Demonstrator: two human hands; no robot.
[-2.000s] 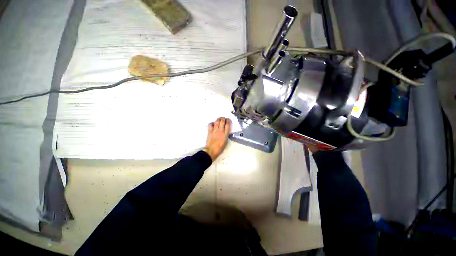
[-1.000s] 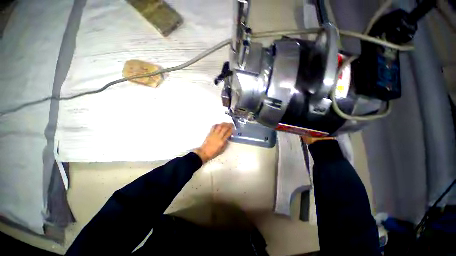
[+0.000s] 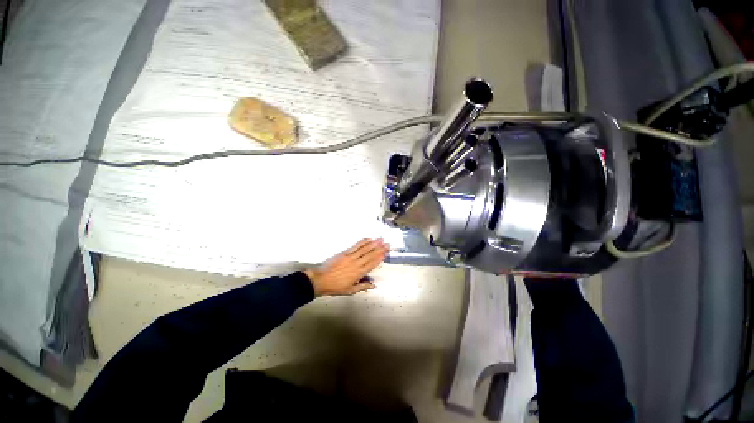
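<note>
The cutting machine [image 3: 521, 198], with a silver-and-black motor body, stands at the right edge of the paper marker [image 3: 207, 211] on the fabric lay. Its grey base plate [image 3: 417, 255] shows partly beneath it. My left hand [image 3: 349, 269] lies at the lay's near edge, just left of the base plate, palm down with the fingers together or nearly so; it holds nothing visible. My right sleeve reaches up to the machine's near side; my right hand is hidden behind the motor body. The power cable [image 3: 331, 149] crosses the paper to the machine.
A yellow-tan block weight [image 3: 263, 123] and an olive-brown metal weight [image 3: 310, 35] lie on the paper. Cut pieces [image 3: 484, 343] lie on the beige table [image 3: 347, 347] before the machine. Long grey fabric rolls [image 3: 711, 289] are at the right. Grey ply edges [image 3: 73, 310] show at the left.
The view has shifted, so things on the table appear lower and to the right. The machine's top now tilts more toward me. My left hand has flattened and turned beside the base plate.
</note>
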